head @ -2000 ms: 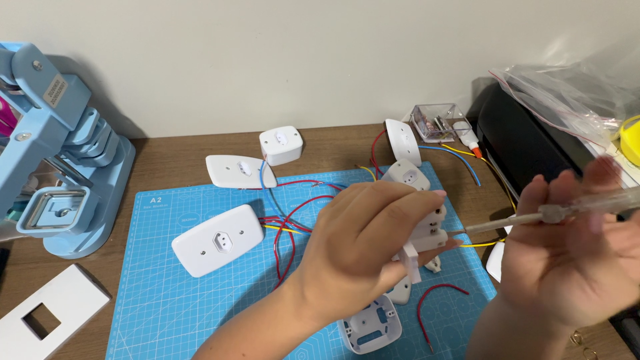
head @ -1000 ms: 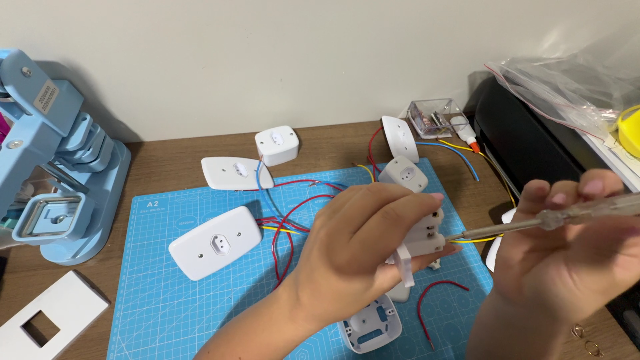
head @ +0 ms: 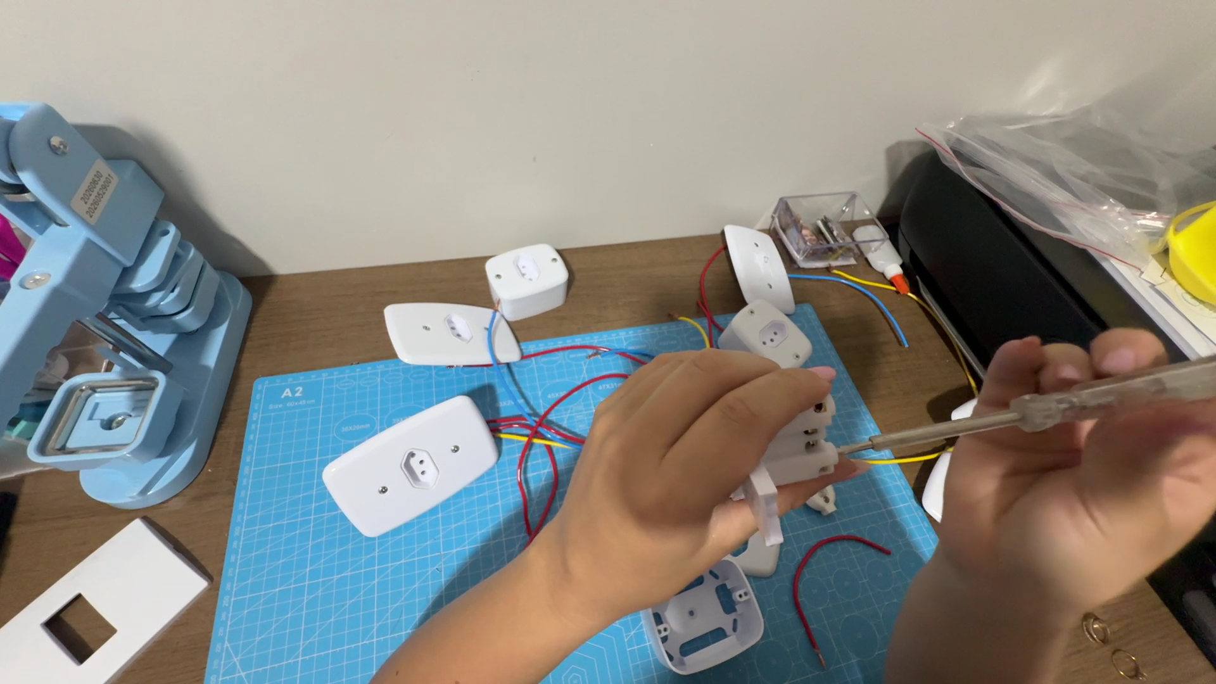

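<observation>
My left hand (head: 684,465) grips a white plastic socket module (head: 798,456) with several screw terminals on the side facing right. My right hand (head: 1083,475) holds a screwdriver with a clear handle (head: 1092,394); its tip meets the module's lower terminal. Whether it sits in a screw slot is too small to tell. Below the left hand lies an open white mounting box (head: 708,617), and a short red wire (head: 803,579) curves on the mat to its right. A white oblong plate with a socket (head: 410,465) lies left of the hands, with red and yellow wires behind it.
A blue cutting mat (head: 313,570) covers the wooden table. White sockets (head: 527,280) and plates (head: 757,269) stand toward the wall. At left are a light blue press (head: 199,380) and a white cut-out plate (head: 104,608). A clear box (head: 822,228) and glue bottle (head: 879,252) sit back right.
The screwdriver handle and the fingers of my right hand have shifted slightly, with the tip staying at the module. My left hand keeps its hold.
</observation>
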